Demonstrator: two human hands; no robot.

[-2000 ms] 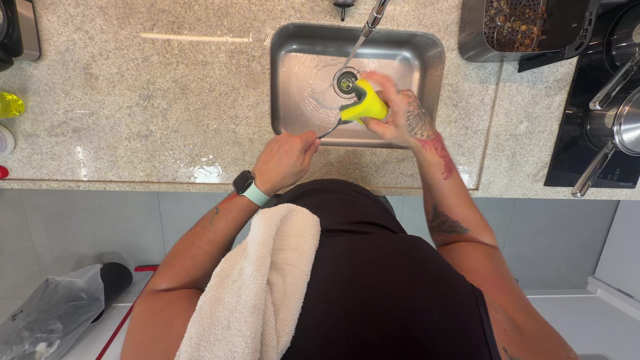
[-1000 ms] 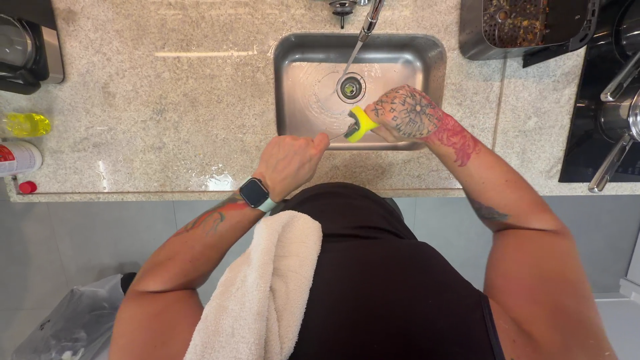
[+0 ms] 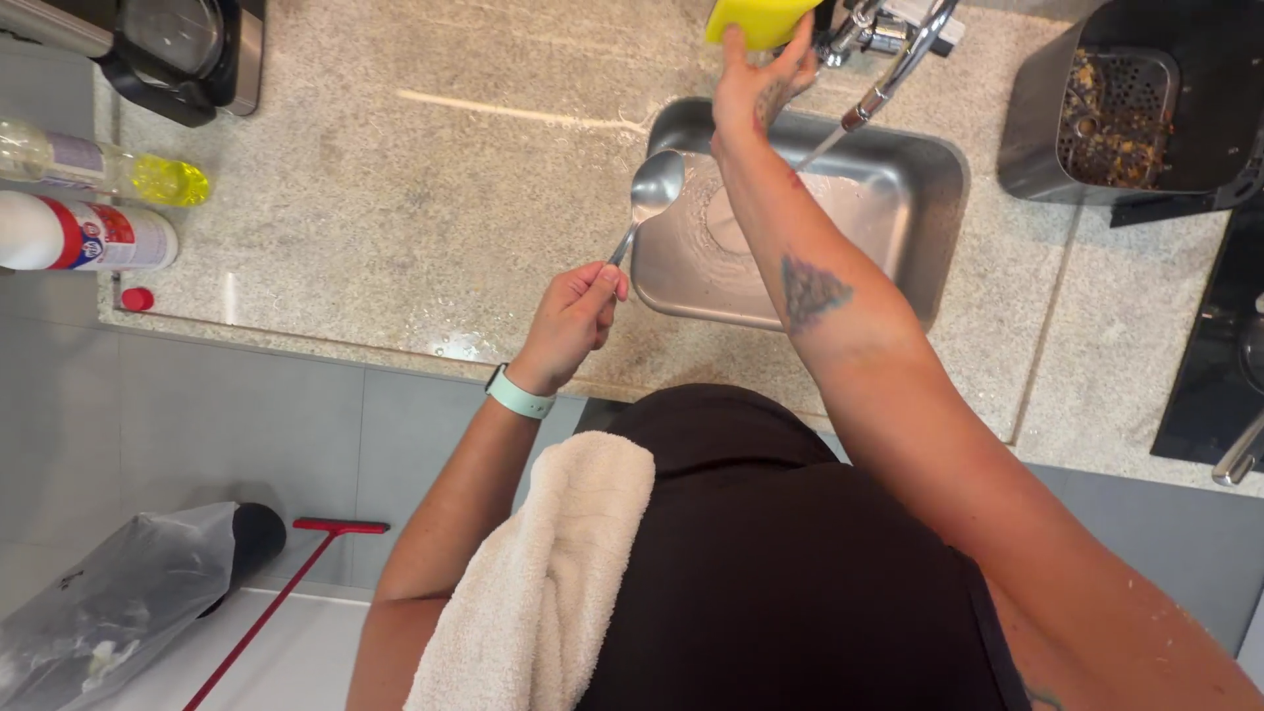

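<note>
My left hand grips the handle of a metal spoon, its bowl raised at the left rim of the steel sink. Beyond the sink's far left corner, my right hand has its fingers on a yellow sponge, partly cut off by the top edge of the view. Water runs from the chrome faucet into the sink. My right forearm crosses over the basin and hides part of it. A cream towel hangs against my dark clothing.
A coffee maker, a bottle of yellow liquid, a white bottle and a red cap are at left. An air-fryer basket with food scraps stands right, beside the black cooktop. A red squeegee and bagged bin are below.
My right hand has moved with the sponge from over the sink to beyond its far edge. The spoon, earlier at the sponge, is now apart from it in my left hand. The view has shifted.
</note>
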